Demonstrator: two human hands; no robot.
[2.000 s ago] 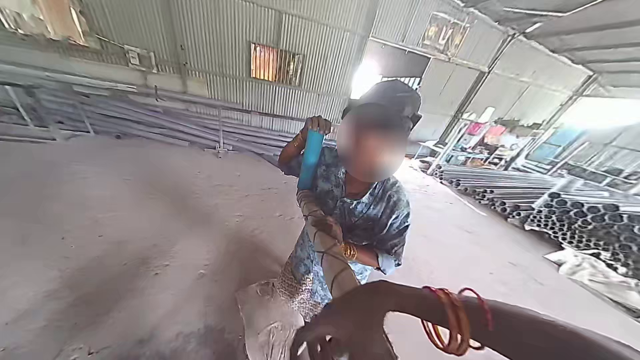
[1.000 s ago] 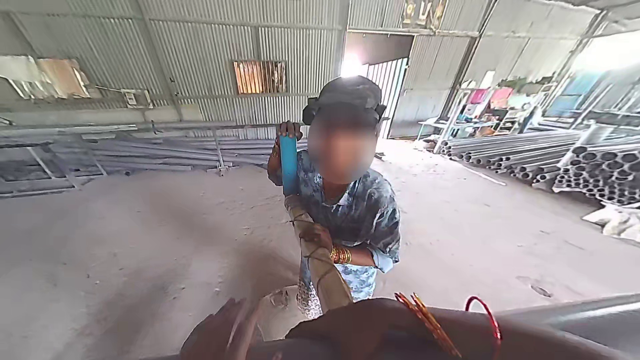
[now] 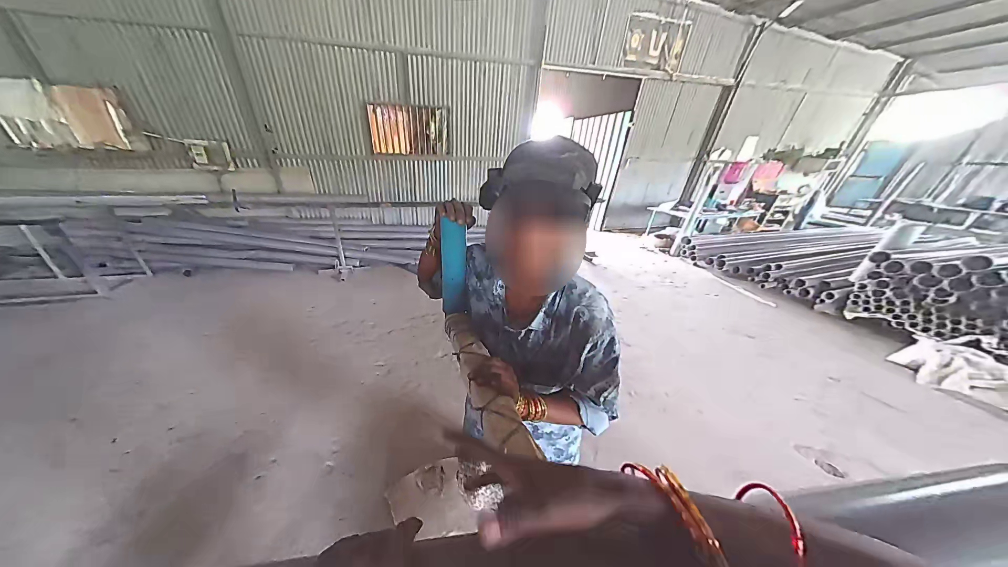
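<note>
My right hand (image 3: 543, 496) reaches in from the lower right, bangles on its wrist, fingers apart and somewhat blurred, with nothing seen in it. It overlaps the lower end of a long roll wrapped in tan material and tied with cord (image 3: 480, 362); whether it touches the roll I cannot tell. A dark shape at the bottom edge looks like part of my left hand (image 3: 378, 547); its grip is hidden. Facing me, a co-worker (image 3: 543, 323) holds the blue upper part (image 3: 453, 264) with one hand on top and the other around the wrapped part. A pale torn sheet (image 3: 433, 500) lies below.
A large grey pipe or cylinder (image 3: 913, 504) is at the lower right. Stacked pipes (image 3: 929, 291) stand at the right, beside a white sack (image 3: 953, 366). More long pipes (image 3: 197, 244) lie along the back wall. A cluttered table (image 3: 701, 213) is near the doorway.
My right hand was curled near the roll's lower end two seconds ago; its fingers are now spread. The blue upper part has gone from tilted to nearly upright. The view has shifted.
</note>
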